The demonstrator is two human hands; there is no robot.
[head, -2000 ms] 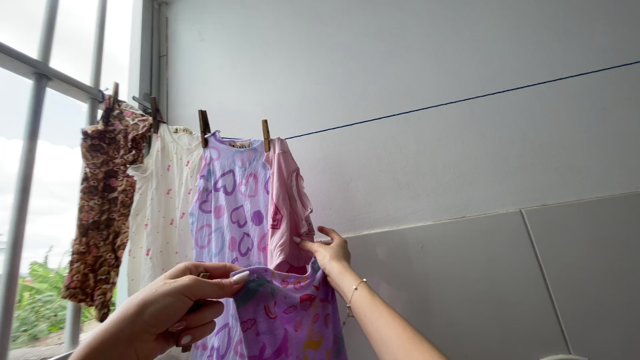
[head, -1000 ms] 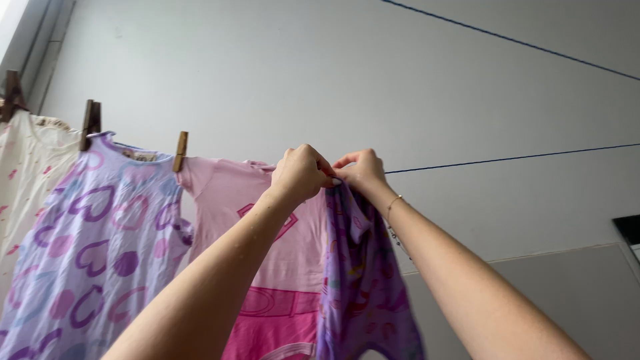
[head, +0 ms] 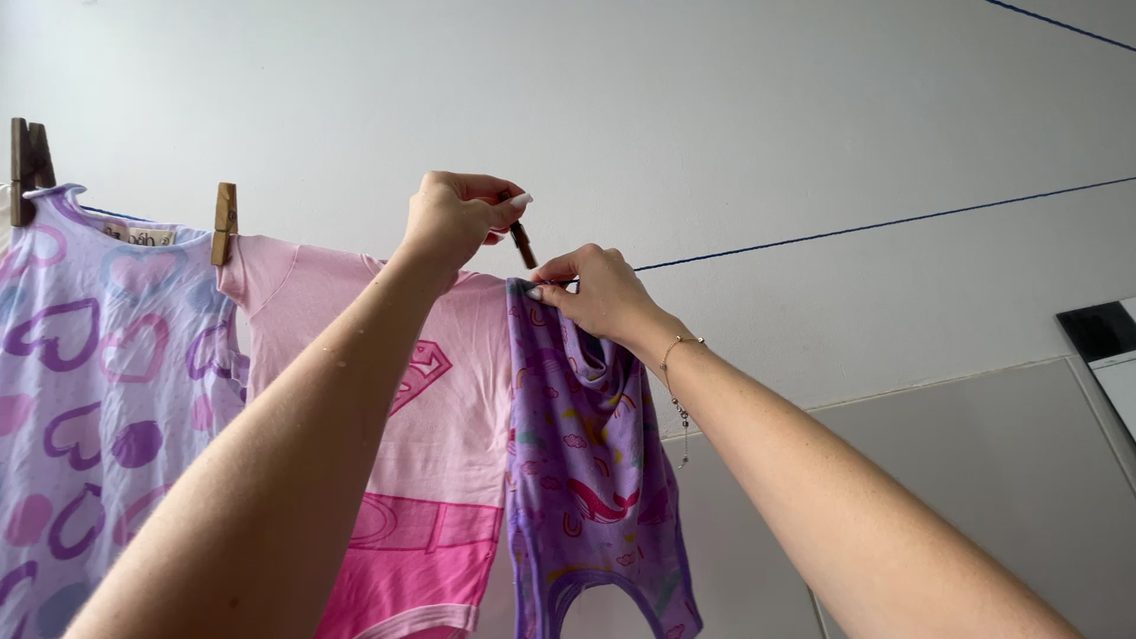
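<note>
My left hand (head: 461, 217) pinches a dark wooden clothespin (head: 522, 241) just above the blue clothesline (head: 799, 238). Close by on the right, my right hand (head: 590, 288) grips the top edge of a purple printed baby garment (head: 595, 470) at the line. The purple garment hangs beside a pink baby bodysuit (head: 444, 470), their edges meeting or overlapping near my fingers. A lighter wooden clothespin (head: 224, 224) holds the bodysuit's left sleeve beside a lilac heart-print garment (head: 98, 355). My left forearm hides part of the bodysuit.
Darker clothespins (head: 25, 169) grip the heart-print garment's left shoulder. A second blue line (head: 1065, 25) crosses the upper right corner. Behind the clothes stands a pale wall (head: 710, 106) with large tiles (head: 958, 444) below, and a black-and-white object (head: 1100, 333) is at the right edge.
The pink bodysuit, earlier partly bunched, hangs spread along the line. The purple garment went from low in my hands up to the line. My left hand has since lifted off it with the clothespin.
</note>
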